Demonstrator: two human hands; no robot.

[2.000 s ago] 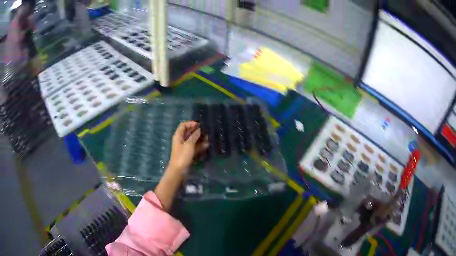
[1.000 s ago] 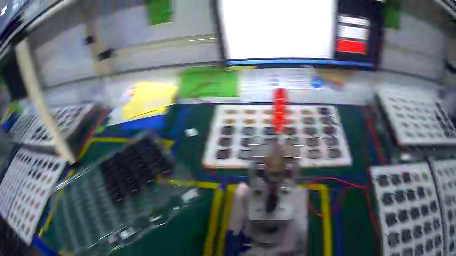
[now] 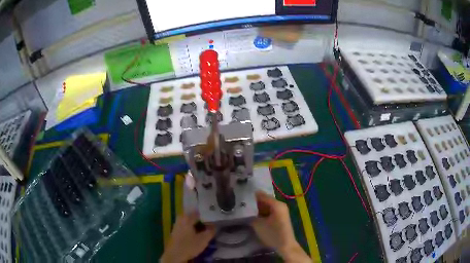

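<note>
The test fixture (image 3: 227, 203), a silver metal block with posts and screws, stands in front of me. Its red ribbed clamp handle (image 3: 210, 79) points up. My left hand (image 3: 188, 239) is at the fixture's lower left, fingers curled at its edge beside a small dark spot; I cannot tell if that is a held part. My right hand (image 3: 275, 226) is at the lower right, fingertips partly hidden by the fixture's metal plate. A round seat (image 3: 232, 236) shows between the hands.
A white foam tray (image 3: 306, 115) of dark parts lies behind the fixture. A clear blister tray (image 3: 46, 221) with black parts is at left. More foam trays (image 3: 371, 187) are at right. A red cable (image 3: 296, 151) loops beside the fixture. A monitor (image 3: 206, 15) stands behind.
The view has swung right from the blister tray to the fixture. My left hand was over the blister tray two seconds ago; now both hands are at the fixture.
</note>
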